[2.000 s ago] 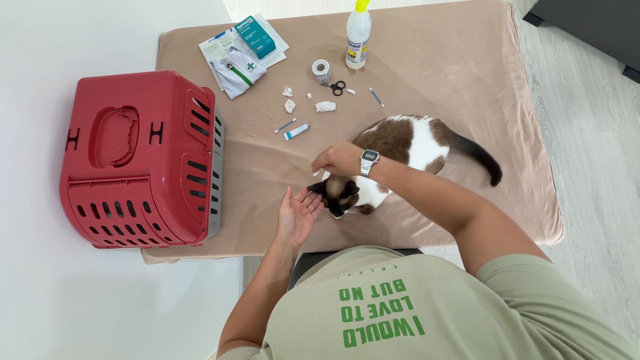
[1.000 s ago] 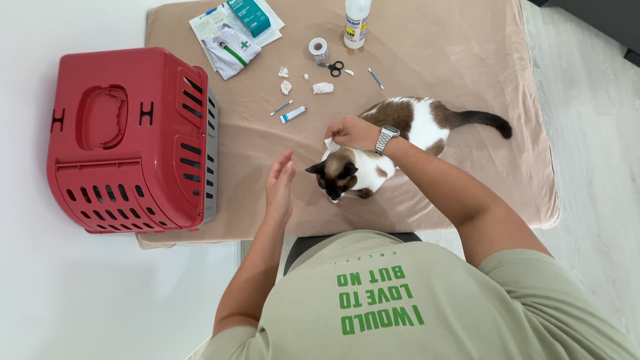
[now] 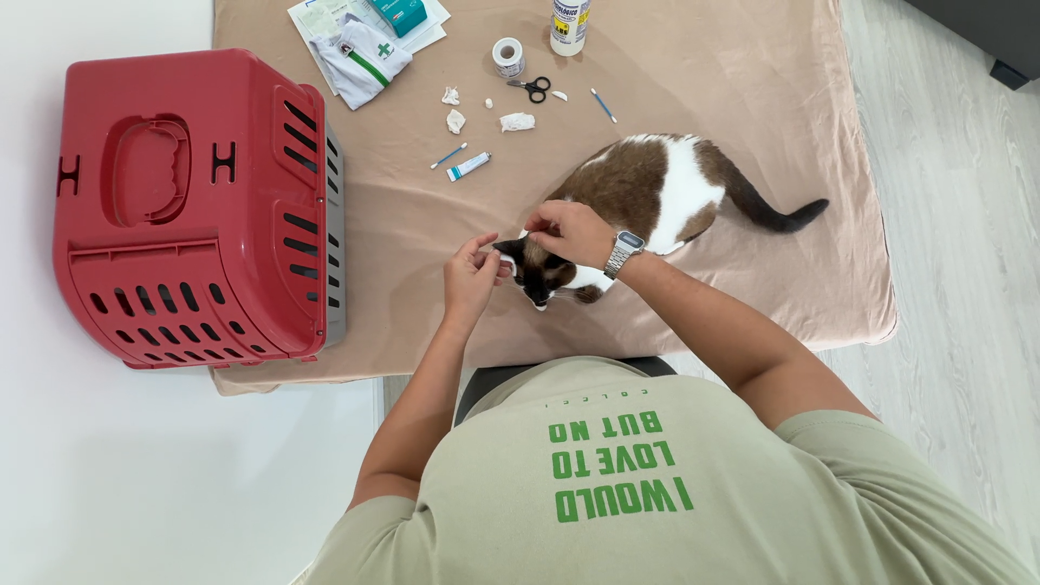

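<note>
A brown, black and white cat (image 3: pixel 630 183) crouches on the cloth-covered table, its dark head low between my hands and its tail stretched to the right. The fingers and thumb of my left hand (image 3: pixel 473 280) close at the ear on the left, on a small white piece (image 3: pixel 509 262) that looks like cotton or gauze. Over the back of the head is my right hand (image 3: pixel 569 233), wearing a metal watch (image 3: pixel 624 250); its fingers are curled, and whether they pinch anything cannot be seen. The cat's face is partly visible, turned toward me.
A red pet carrier (image 3: pixel 195 203) stands left. Beyond the cat lie a small tube (image 3: pixel 469 166), cotton swabs (image 3: pixel 604 106), black scissors (image 3: pixel 532 88), a tape roll (image 3: pixel 509 57) and crumpled white pieces (image 3: pixel 517 122). A bottle (image 3: pixel 569 28), teal box (image 3: pixel 400 12) and white pouch (image 3: pixel 360 61) are farther back.
My left hand has moved from beside the cat's head to its ear. A white piece showed at my right fingers one second ago; my right hand remains by the head.
</note>
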